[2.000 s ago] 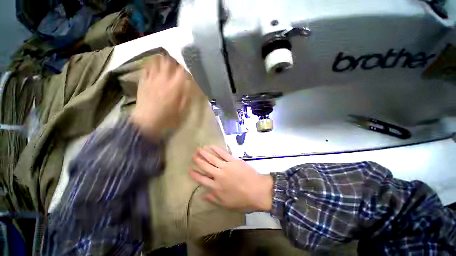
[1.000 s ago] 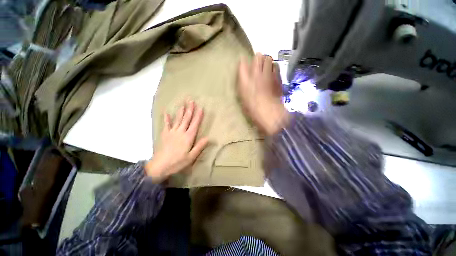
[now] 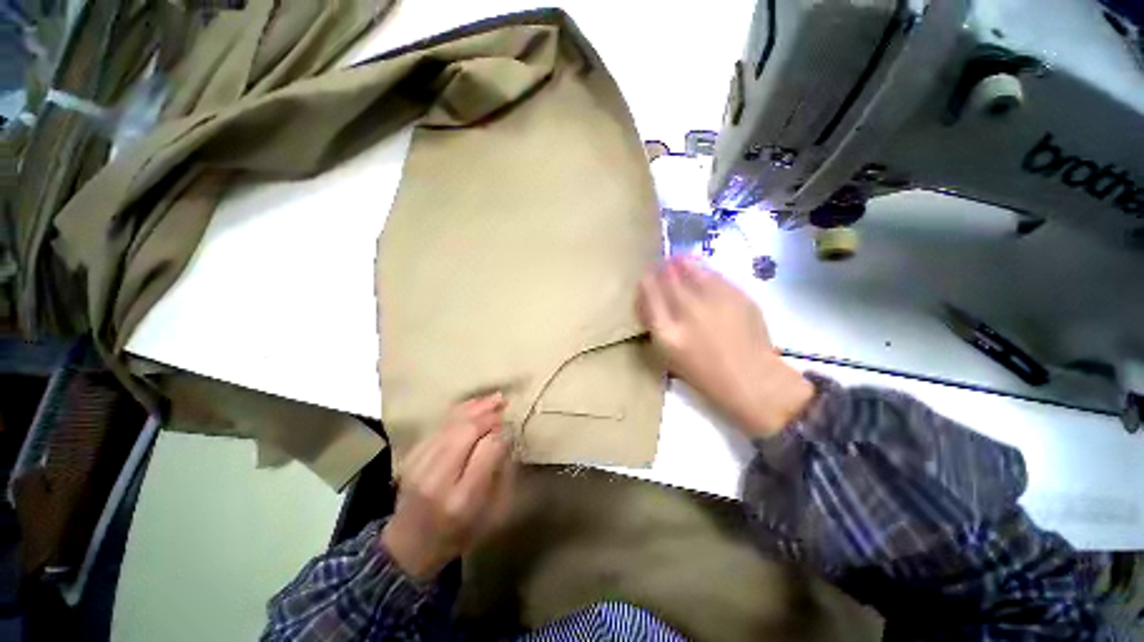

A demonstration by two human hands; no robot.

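A tan garment panel lies on the white table left of the needle, with a curved seam line and a short straight stitched line at its lower right corner. My left hand is at the panel's lower edge, fingertips bunched near the lower end of the curve; it seems to pinch the cloth edge. My right hand is at the panel's right edge, by the upper end of the curve, slightly blurred; whether its fingers grip the cloth is unclear. The presser foot and needle area is under bright light above my right hand.
The white-grey sewing machine head stands at the upper right. Black thread snips lie on its bed. Bundled tan cloth is at the left, with a long tan fold reaching to the panel. Brown cloth lies below the table edge.
The panel first lay beside the needle and now lies flat, apart from it. My left hand has moved from flat on the panel down to its lower edge. My right hand has moved lower.
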